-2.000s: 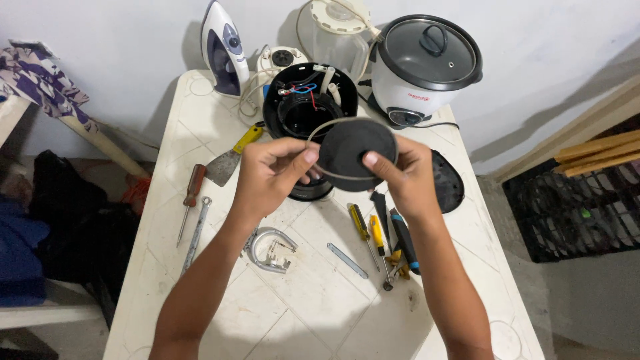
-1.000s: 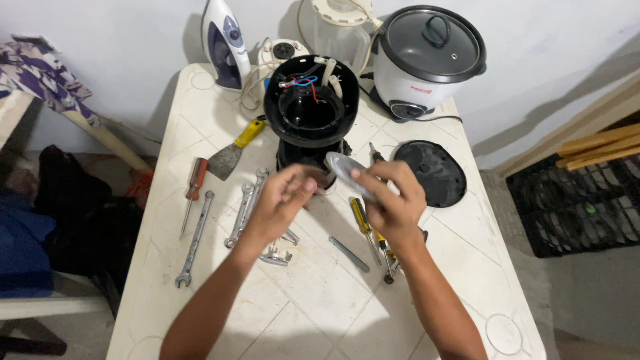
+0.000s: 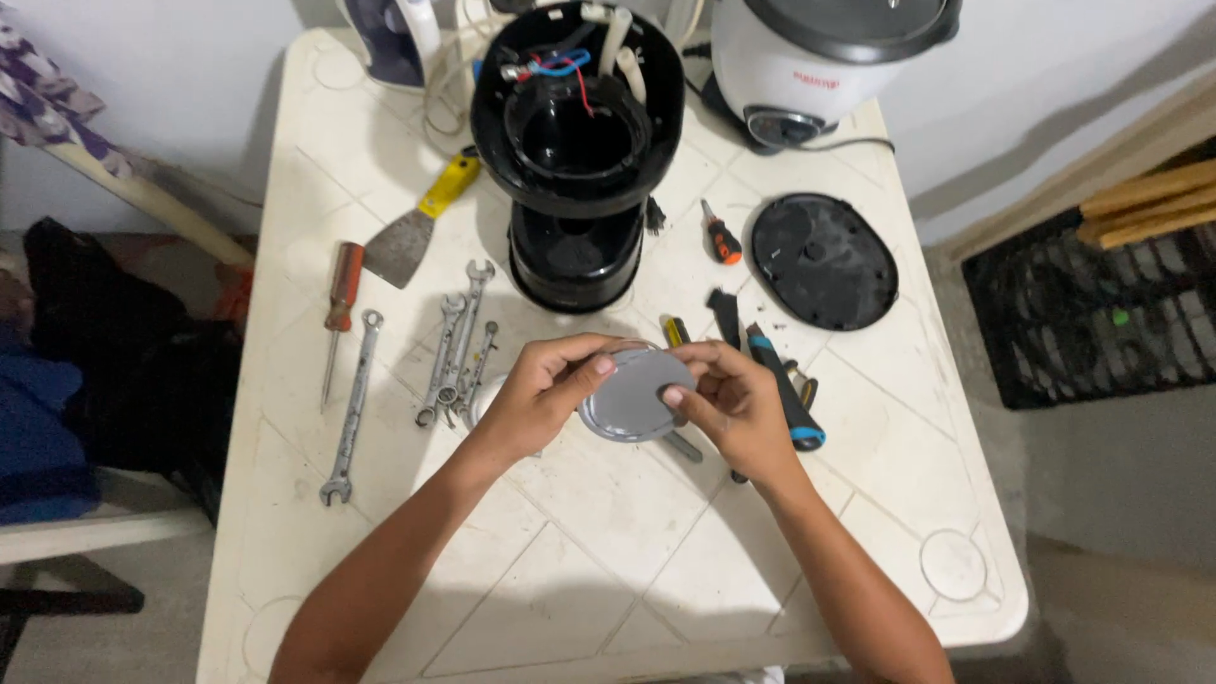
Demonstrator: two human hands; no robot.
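Note:
Both my hands hold a round grey metal plate (image 3: 632,399) above the middle of the table. My left hand (image 3: 556,389) grips its upper left edge with thumb and fingers. My right hand (image 3: 736,404) pinches its right side, the thumb on the face. Beyond them stands an opened black appliance housing (image 3: 578,252), perhaps a coffee maker, with blue and red wires (image 3: 565,65) and pale tubes (image 3: 616,43) at its top. A black oval cover (image 3: 825,261) lies to the right. A utility tool with a black and blue handle (image 3: 788,394) is beside my right hand.
At the left lie a putty knife (image 3: 407,242), a red-handled screwdriver (image 3: 343,294) and several wrenches (image 3: 356,408). A small orange and black screwdriver (image 3: 722,237) is near the cover. A rice cooker (image 3: 817,81) and a clothes iron (image 3: 394,43) stand at the back of the white table (image 3: 560,608).
Two seconds ago the round piece showed a dark face between my hands; now a grey face shows. The view has moved closer to the table.

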